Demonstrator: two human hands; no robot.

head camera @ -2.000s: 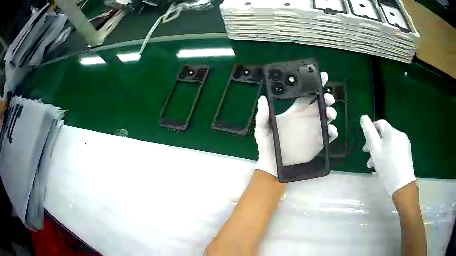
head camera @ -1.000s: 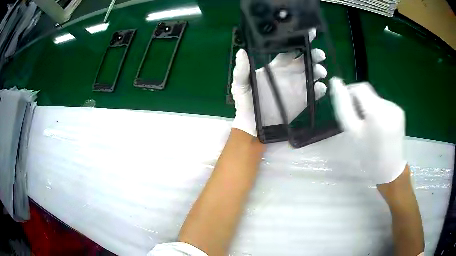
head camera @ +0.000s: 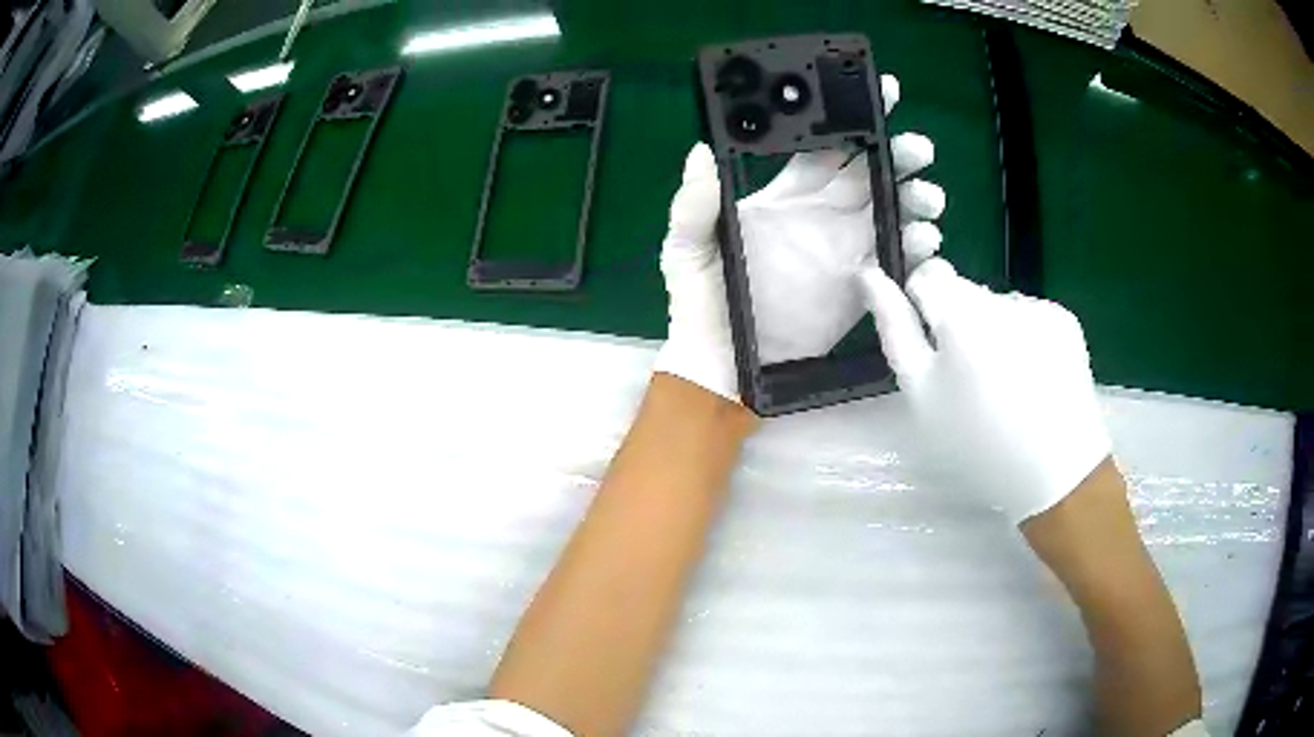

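Note:
A black phone middle frame point(head camera: 796, 118) with camera holes at its far end is held upright over the green surface and the edge of the white foam sheet. My left hand point(head camera: 793, 259) is under it, thumb at its left rail and fingertips past its right rail; the palm shows through the open window. My right hand point(head camera: 994, 374) has its fingertips on the lower right rail. Whether a second frame lies stacked behind cannot be told. Three similar frames point(head camera: 569, 104), point(head camera: 358, 95), point(head camera: 248, 127) lie spaced in a row to the left.
The white foam sheet point(head camera: 346, 490) covers the near side of the green table point(head camera: 1196, 274). A black strip point(head camera: 1019, 173) crosses the green at right. Stacked white trays point(head camera: 1059, 15) and tan board point(head camera: 1225, 65) are far right. Floppy grey-white sheets point(head camera: 32, 418) are at the left edge.
The row of frames has shifted left relative to the white sheet. My right hand held a separate, blurred frame above the left hand's one; now a single frame outline shows between both hands.

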